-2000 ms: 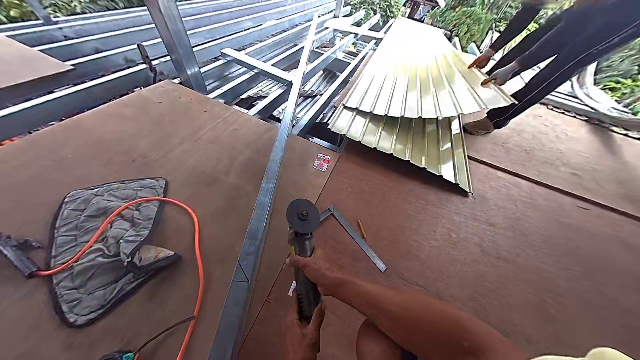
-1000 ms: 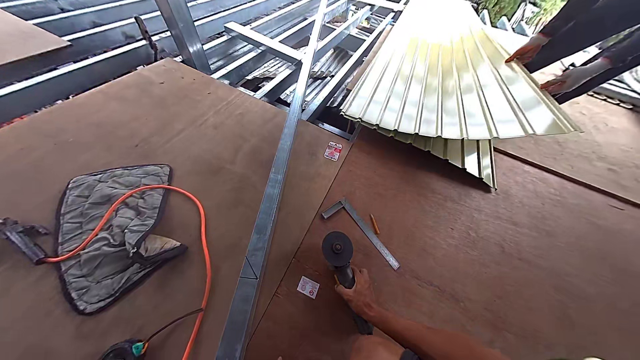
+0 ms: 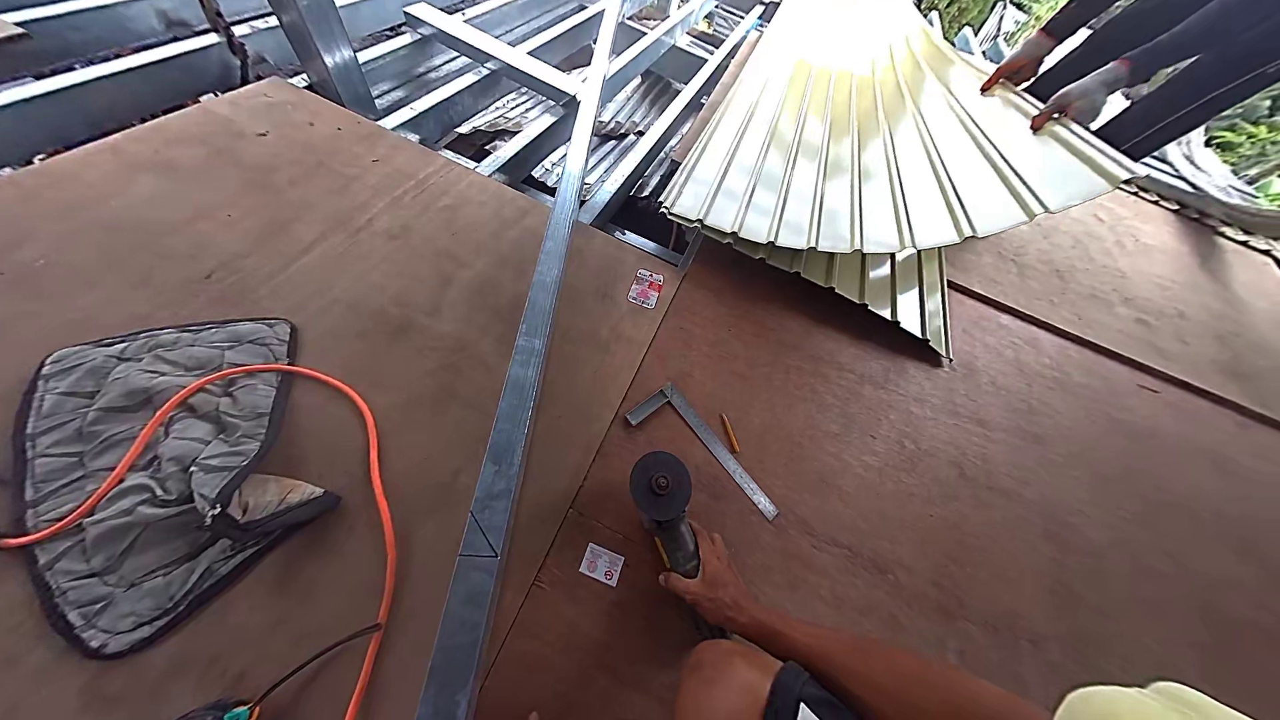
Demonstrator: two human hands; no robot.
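An angle grinder (image 3: 676, 545) with a dark cutting disc facing up is gripped around its body by a hand (image 3: 715, 580) that reaches in from the lower right; I take it as my right hand. My left hand is out of view, apart from what may be a fingertip at the bottom edge. Just beyond the disc, a metal try square (image 3: 722, 453) lies on the brown board with a yellow-orange pencil (image 3: 730, 433) beside it. Left of the grinder, a galvanized steel tube (image 3: 520, 430) bearing a dark triangular mark runs diagonally across the boards.
A quilted grey cloth (image 3: 150, 480) lies at left under an orange cable (image 3: 375, 470). Ribbed cream metal sheets (image 3: 840, 170) rest at the upper right, held by a co-worker's hands (image 3: 1080, 98). Steel framing (image 3: 500, 60) with gaps lies beyond the board edge.
The grinder has moved right, off the steel tube's side. Two hands were at it earlier; now one holds it. The co-worker's upper sheet has swung out to the right over the lower one.
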